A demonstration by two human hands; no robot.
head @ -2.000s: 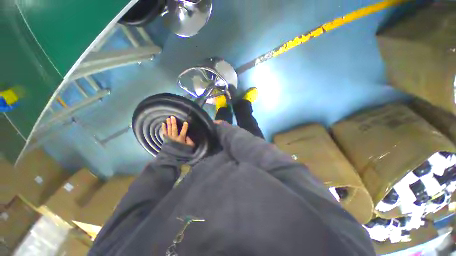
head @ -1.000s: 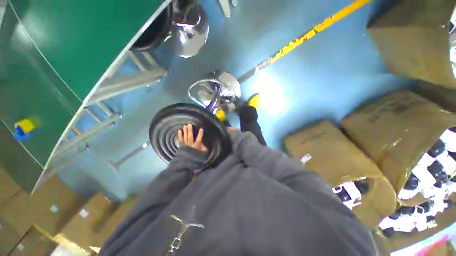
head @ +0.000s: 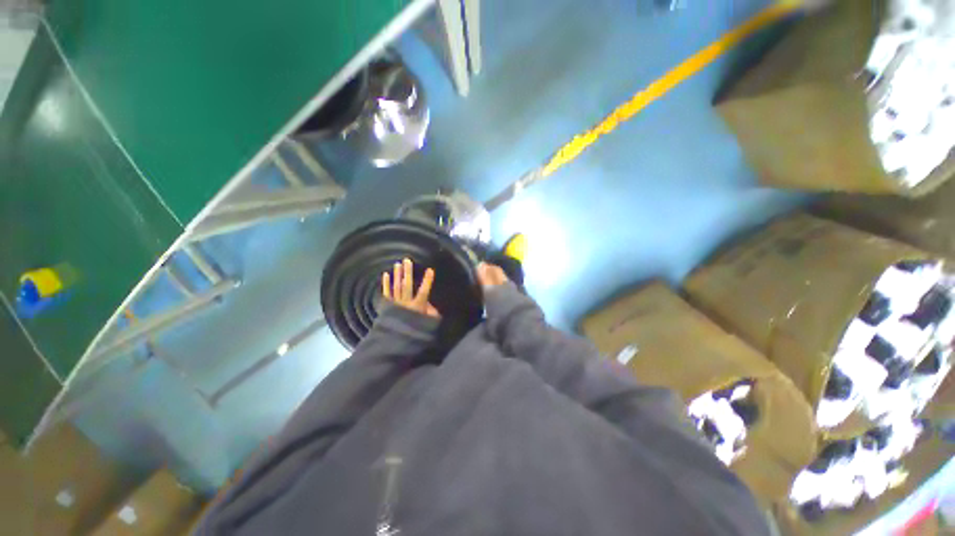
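A round stool with a black ribbed seat (head: 356,270) is right in front of my body. Its chrome foot ring and base (head: 458,215) show partly beyond the seat; the column is hidden. My left hand (head: 412,290) lies flat on top of the seat with its fingers spread. My right hand (head: 490,275) is at the right rim of the seat; its fingers are mostly hidden, so its grip cannot be told.
A green-topped bench (head: 241,94) with pale legs stands at the left. A second stool's chrome base (head: 398,120) is beside it. Open cartons (head: 754,251) of white-and-black goods stand at the right. A yellow line (head: 628,108) crosses the blue floor. Brown cartons (head: 157,508) are at the lower left.
My right hand has come into clear view at the seat rim. The seat now covers more of its chrome base. The view has shifted, showing more of the bench and the upper right carton's goods.
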